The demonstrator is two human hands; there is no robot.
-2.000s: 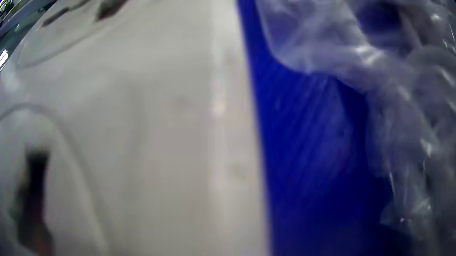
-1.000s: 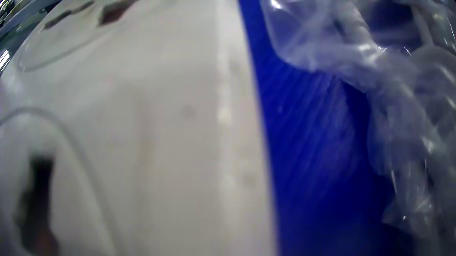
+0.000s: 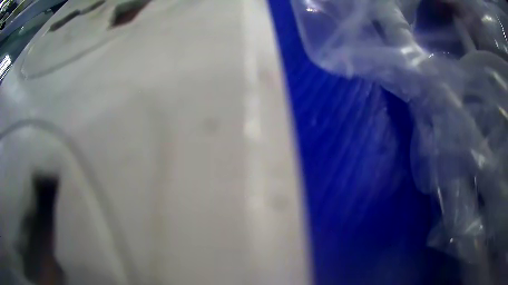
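A white power strip (image 3: 195,156) fills the left and middle of the head view, very close and blurred. Dark socket holes show at its lower left and top left, with curved outlines around them. A crinkled clear plastic bag (image 3: 384,61) lies along the right side, with a white cord (image 3: 398,25) inside it. The bag and the strip are apart, with blue between them. Neither of my hands is in view.
A bright blue ribbed plastic surface (image 3: 345,145) lies under the strip and the bag. At the top left corner a small, blurred piece of the background shows, greenish with bright spots; its details cannot be told.
The strip's edge sits slightly further right in the picture than two seconds ago. Since one second ago the view is almost the same.
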